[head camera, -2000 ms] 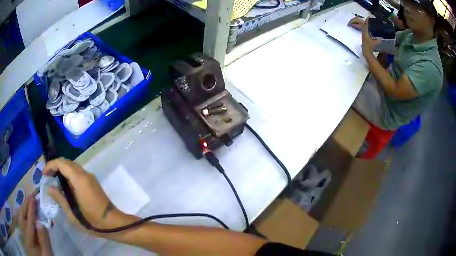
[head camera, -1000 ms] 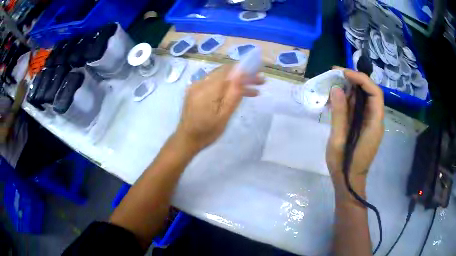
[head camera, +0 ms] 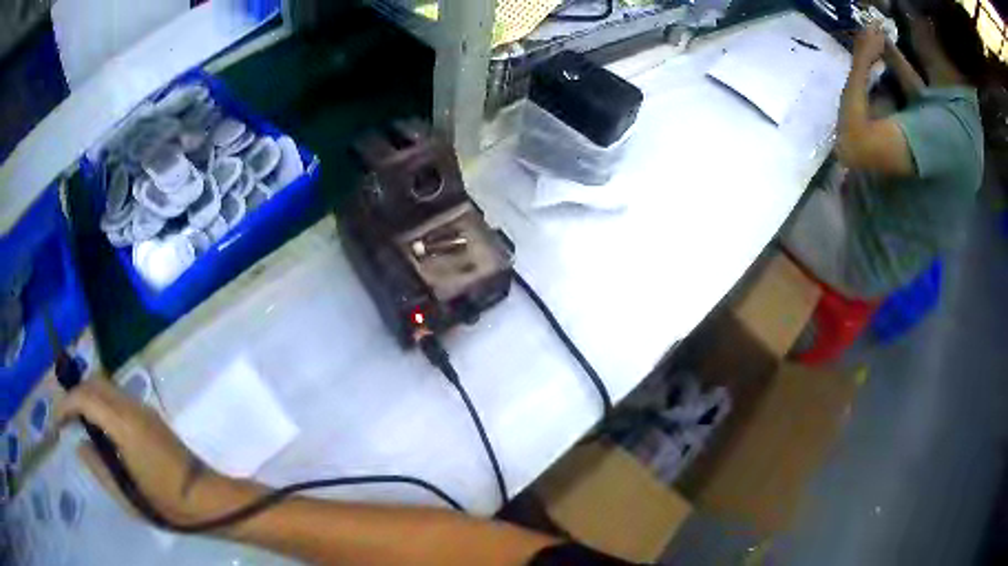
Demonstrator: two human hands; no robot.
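My right hand (head camera: 127, 448) is at the lower left, closed around the soldering iron (head camera: 69, 370). The iron's dark tip points up and its black cord runs along my forearm. No panel shows in this hand. My left hand is out of the picture. An oval panel (head camera: 135, 381) lies on the bench just beyond my right hand, and more pale ovals (head camera: 55, 503) lie at the lower left corner, blurred. The soldering station (head camera: 442, 260) stands on the bench with its red light on.
A black housing (head camera: 586, 94) in a translucent bag stands beyond the station. A blue bin (head camera: 238, 238) heaped with ovals is at the upper left. A paper sheet (head camera: 238, 418) lies before the station. Open cartons (head camera: 619, 498) are below the bench; a seated person (head camera: 923, 166) is at the right.
The view has swung right and my left hand has left the picture. The panel at my right hand is no longer seen there. A bagged housing now stands beyond the station, absent two seconds ago.
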